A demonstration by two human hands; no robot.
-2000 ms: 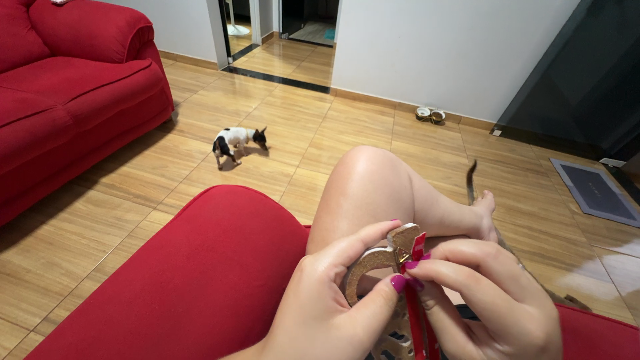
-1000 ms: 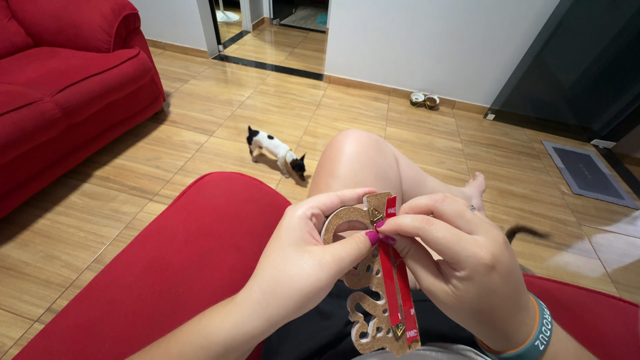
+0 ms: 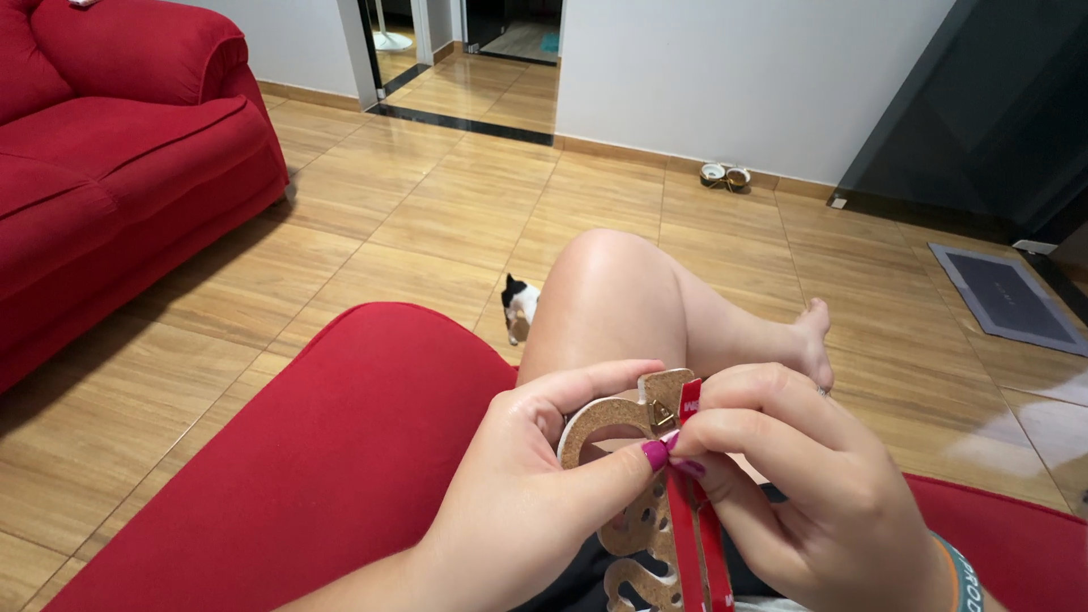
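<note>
A flat cut-out piece with a cork-like brown face [image 3: 629,527] and pale edges hangs upright over my lap, with curved shapes and small holes. Near its top is a small brass-coloured triangular hanger [image 3: 661,414]. Strips of red-backed adhesive tape [image 3: 685,531] run down its right side. My left hand [image 3: 544,467] holds the piece by its upper left part, thumb on the front. My right hand [image 3: 790,476] pinches the red tape just below the hanger, its fingertips touching my left thumb. Part of the tape is hidden behind the fingers.
I sit on a red couch [image 3: 365,408] with one bare leg [image 3: 608,306] bent ahead. A small black and white dog [image 3: 520,304] is partly hidden behind the knee. Another red sofa [image 3: 153,153] is at left, pet bowls [image 3: 725,176] by the wall, a grey mat [image 3: 1011,297] at right.
The dog has moved from the open floor to behind my knee, mostly hidden now. Both hands remain at the upper part of the cork-faced piece.
</note>
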